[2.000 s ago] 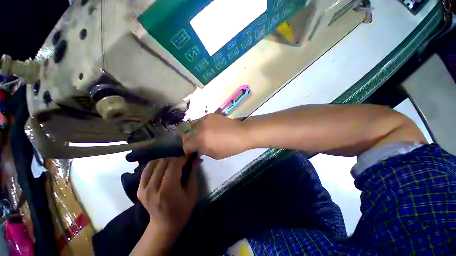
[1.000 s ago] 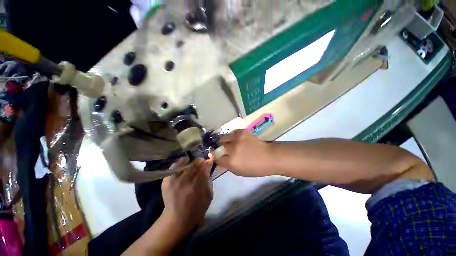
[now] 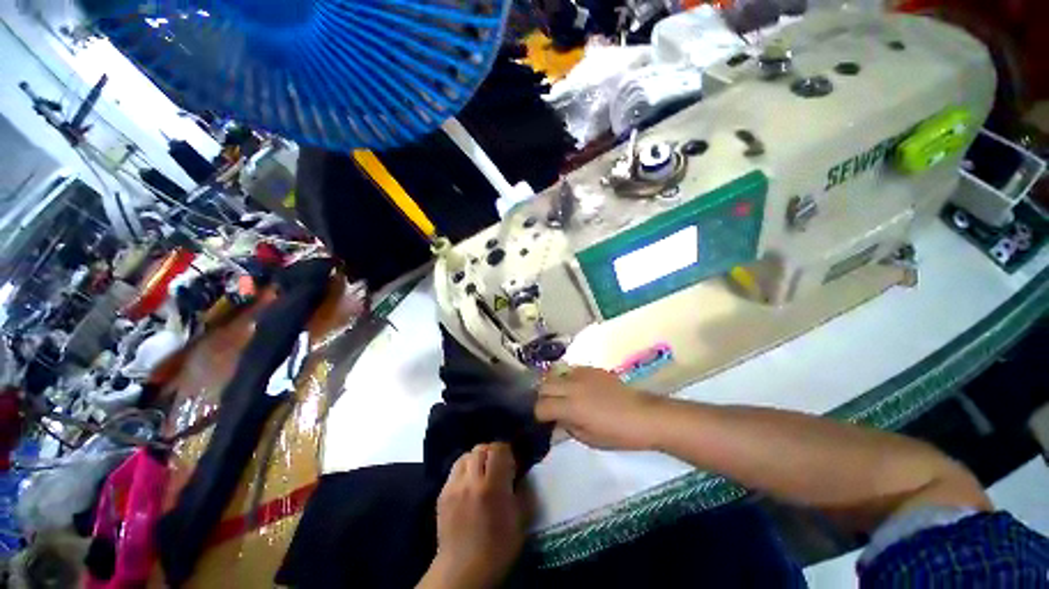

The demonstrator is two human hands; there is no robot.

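A black garment piece (image 3: pixel 474 431) lies at the front of the cream sewing machine head (image 3: pixel 506 270) and spreads down over the table edge. My right hand (image 3: pixel 598 408) is just right of the needle area, fingertips closed on the cloth's edge. My left hand (image 3: pixel 477 512) is lower down, its fingers curled on the same cloth. The presser foot area (image 3: pixel 543 351) is small and dark; the needle itself cannot be made out. Pink and light-blue snips (image 3: pixel 646 362) lie on the machine bed behind my right hand.
A blue fan (image 3: pixel 311 58) is at the top left. A green control panel (image 3: pixel 679 247) faces me. A long dark strip (image 3: pixel 247 403) lies on the brown plastic-covered surface (image 3: pixel 301 443) at left, near a pink basket (image 3: pixel 129 518). A black heap (image 3: pixel 403 196) lies behind the machine.
The view has pulled up and back, bringing in the fan and whole machine. My left hand has moved down, away from the needle and my right hand. My right hand stays near the needle.
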